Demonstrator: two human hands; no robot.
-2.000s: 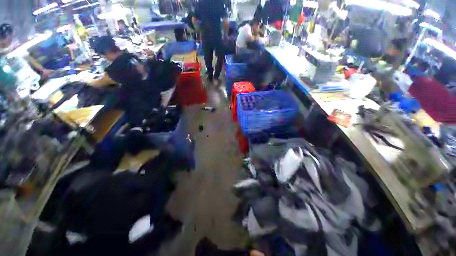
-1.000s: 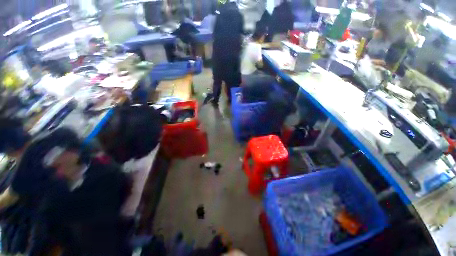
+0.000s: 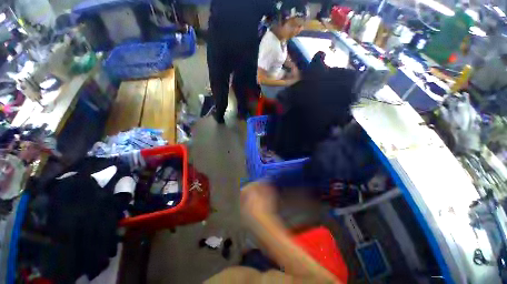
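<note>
My right hand [image 3: 258, 199] is blurred, raised over the aisle, its forearm coming from the bottom right. Its fingers cannot be made out. A bare patch of skin at the bottom edge, apparently my left hand or forearm [image 3: 244, 275], is cut off. A small dark bundle [image 3: 257, 259] lies just above it; whether it is held cannot be told. Ahead of my right hand is a blue crate [image 3: 254, 147], with black garments [image 3: 317, 105] piled in and above it. At left, a red crate [image 3: 183, 177] holds dark and white pieces, beside a black garment heap [image 3: 78, 216].
A person in dark clothes [image 3: 236, 55] stands in the aisle. A person in a white top [image 3: 272, 55] sits behind the black pile. A red stool [image 3: 325, 252] is at lower right, a long white table [image 3: 439, 188] right, a wooden bench [image 3: 147, 102] with a blue basket [image 3: 139, 60] left. Scraps [image 3: 214, 242] lie on the floor.
The view has moved forward along the aisle. The red crate, standing person and black pile appear larger. My right hand and forearm have come up into view; the red stool is now at the bottom.
</note>
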